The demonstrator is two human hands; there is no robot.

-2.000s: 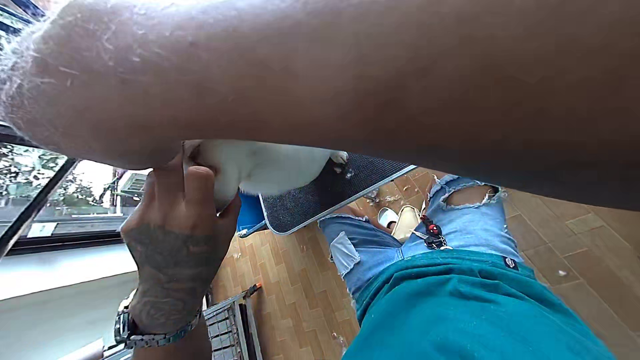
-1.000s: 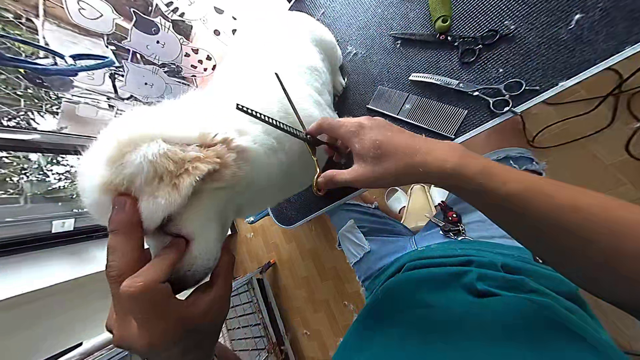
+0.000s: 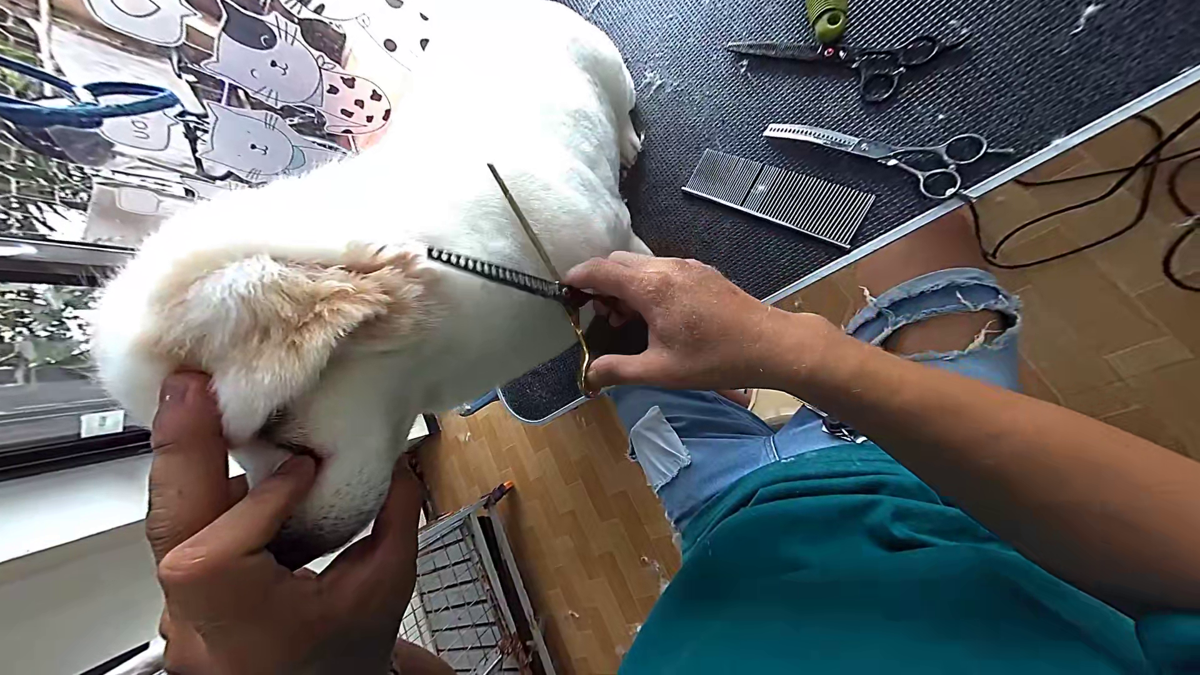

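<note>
A white dog (image 3: 469, 216) with a tan-and-white ear (image 3: 281, 319) is on the dark grooming table, its head toward the lower left. My left hand (image 3: 281, 562) grips the muzzle (image 3: 352, 459) from below, thumb and fingers around it. In my right hand (image 3: 684, 328) are gold-handled thinning shears (image 3: 562, 291), their blades spread wide. The toothed blade points at the ear and its tip is close to the ear's edge; the plain blade lies over the dog's neck and shoulder. Part of the handle is hidden behind my fingers.
On the textured table mat (image 3: 694, 94) lie a steel comb (image 3: 780, 197), silver thinning scissors (image 3: 881, 155) and dark scissors (image 3: 862, 61) by a green handle (image 3: 827, 17). A black cord (image 3: 1078, 202) hangs past the table edge. Below stands a wire rack (image 3: 459, 581); a window is at left.
Two seconds ago my right forearm crossed the top of the view; it has since come down to the right, with the shears in view. The view has shifted onto the dog and tools.
</note>
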